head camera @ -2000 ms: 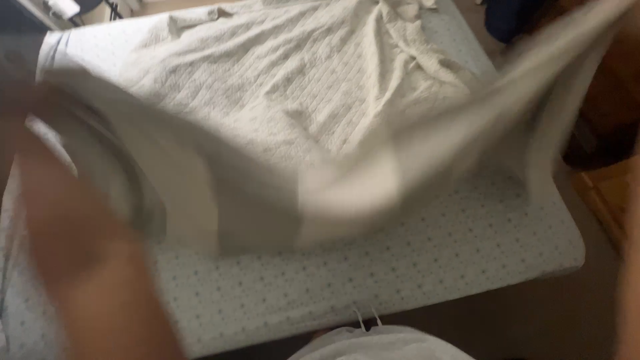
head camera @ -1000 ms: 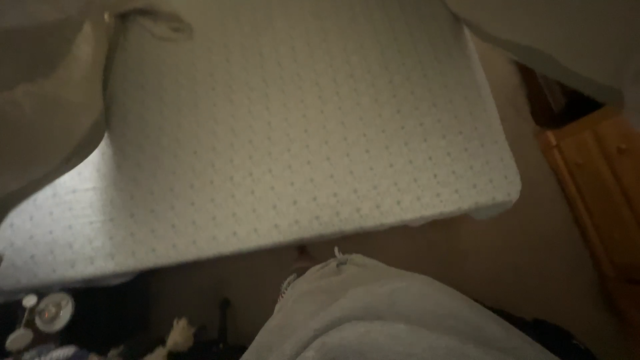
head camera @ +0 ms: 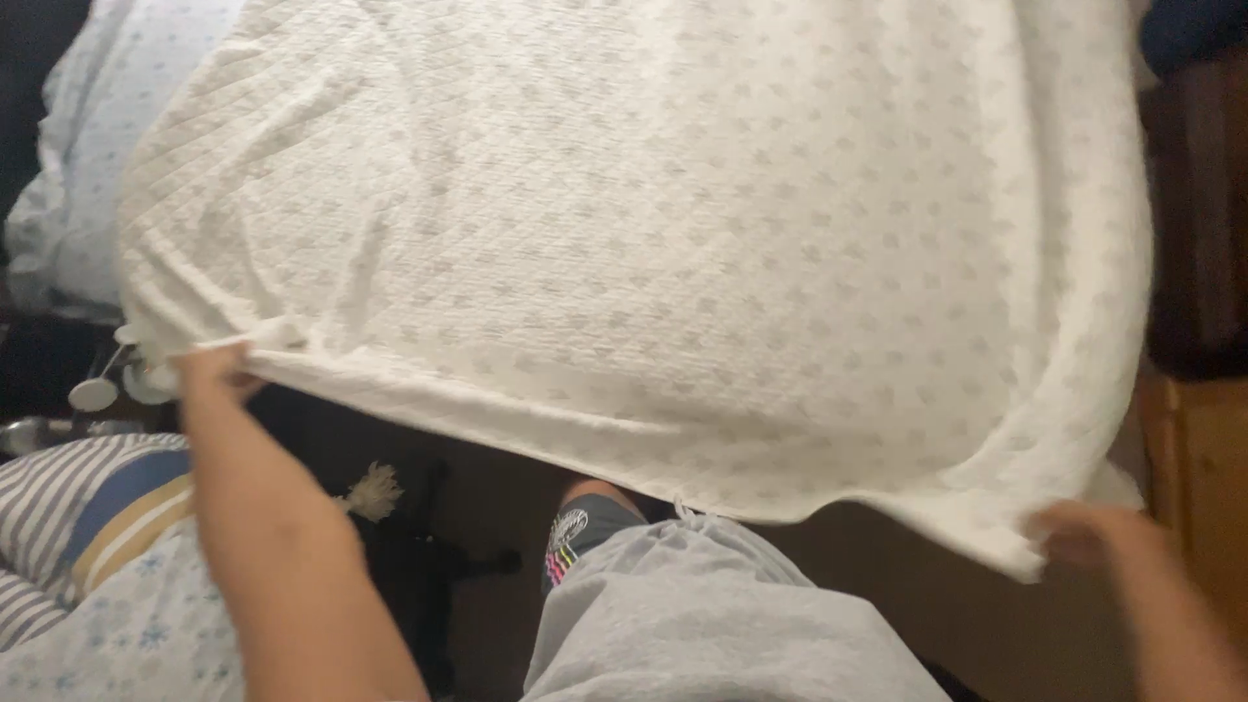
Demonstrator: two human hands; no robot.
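Note:
A white quilted blanket point(head camera: 624, 214) with small pale grey marks spreads over the bed, its near edge raised and stretched between my hands. At the left, my left hand point(head camera: 222, 369) is closed on the blanket's edge, where the cloth bunches into folds. My right hand point(head camera: 1072, 531) holds the near right corner, somewhat blurred. Part of a pale patterned sheet point(head camera: 127, 146) shows beyond the blanket's left side. The mattress under the blanket is hidden.
Striped bedding point(head camera: 107, 517) and a blue-patterned white cloth point(head camera: 136, 624) lie at the lower left. A pale tassel point(head camera: 373, 492) is near my left forearm. Wooden furniture point(head camera: 1204, 468) stands at the right, with a dark item point(head camera: 1199, 34) above it.
One second ago the patterned bed surface showed largely bare, with cloth raised at both upper sides. Now the blanket lies across it, and both my hands are in view at its near edge.

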